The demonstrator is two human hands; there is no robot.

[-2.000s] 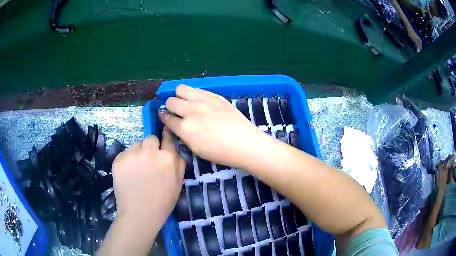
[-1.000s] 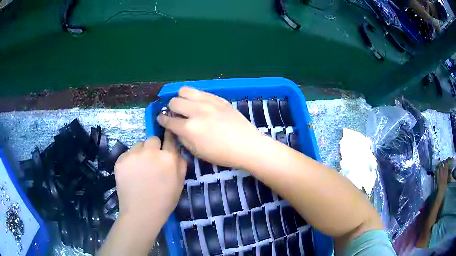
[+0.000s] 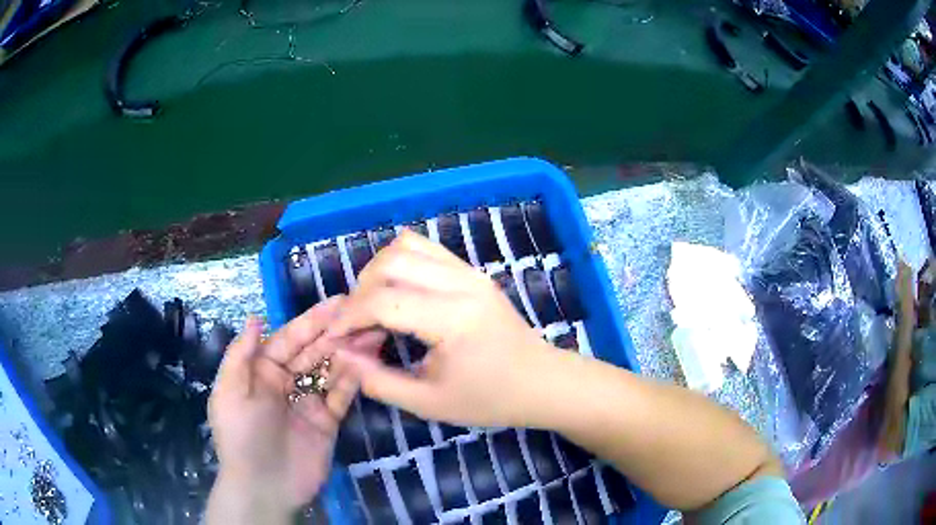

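Note:
My left hand (image 3: 277, 410) is palm up over the left side of the blue tray (image 3: 431, 185), with a small heap of shiny metal bits (image 3: 311, 381) in its palm. My right hand (image 3: 441, 338) reaches over it from the right, its fingertips at the left palm beside the bits; whether they pinch one is hidden. The tray holds rows of black curved plastic pieces (image 3: 521, 453) with pale strips between them. Some pieces are covered by my hands.
A loose heap of black pieces (image 3: 144, 400) lies left. A tray with a white liner (image 3: 26, 451) and specks is at the far left. A white crumpled sheet (image 3: 708, 308) and clear bags (image 3: 811, 308) lie right. Black curved bands (image 3: 125, 67) lie on the green belt (image 3: 411, 103).
My left hand has turned palm up and opened, showing the metal bits. My right hand has left the tray's upper-left corner for the left palm. The view has shifted and tilted.

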